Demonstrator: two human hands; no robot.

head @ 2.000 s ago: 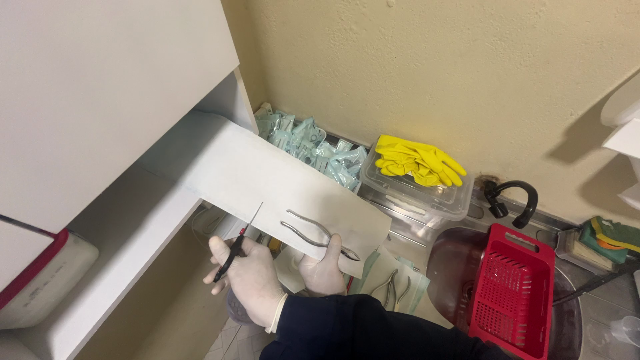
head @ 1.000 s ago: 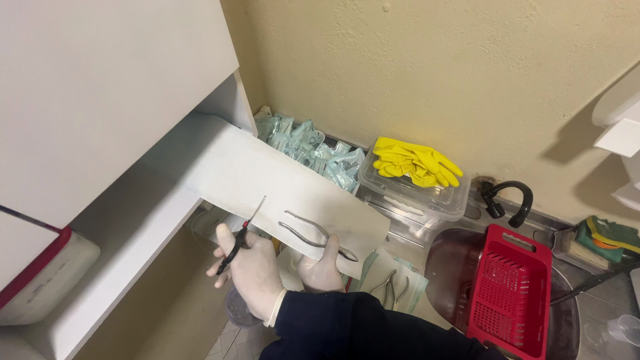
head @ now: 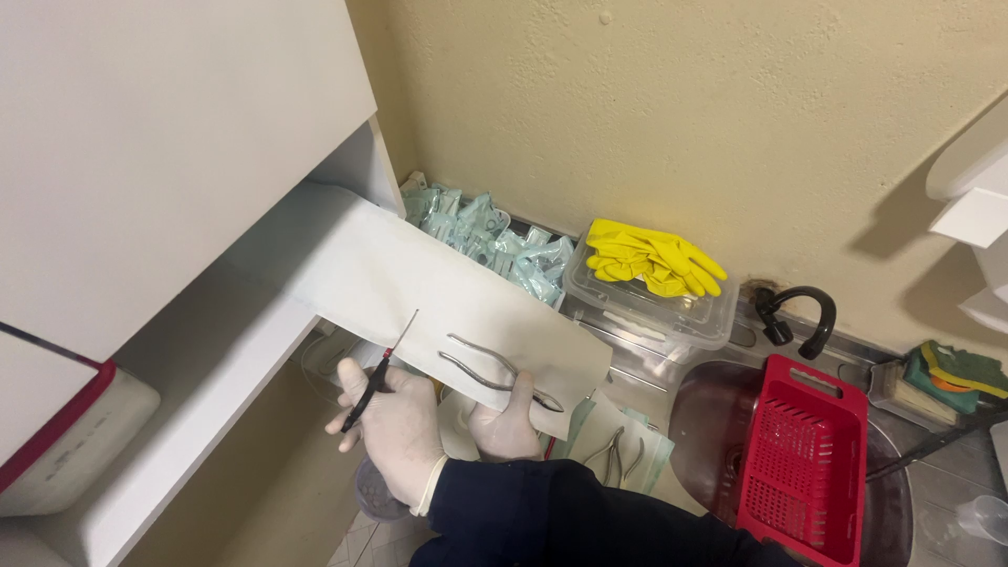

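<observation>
A long white paper strip, apparently sterilization wrap, runs from inside the cabinet out over the counter. Metal pliers with curved handles lie on its near end. My left hand, white-gloved, pinches the strip's lower edge, its thumb against the pliers; its other fingers are mostly hidden. To its left, my right hand, gloved too, holds scissors with black and red handles. Their slim blades point up and right, over the strip's near edge. More pliers rest on paper pouches beside my dark right sleeve.
Bluish pouches fill a tray by the wall. Yellow rubber gloves lie on a clear plastic box. A red perforated basket stands in the steel sink near a black faucet. The white cabinet is at left.
</observation>
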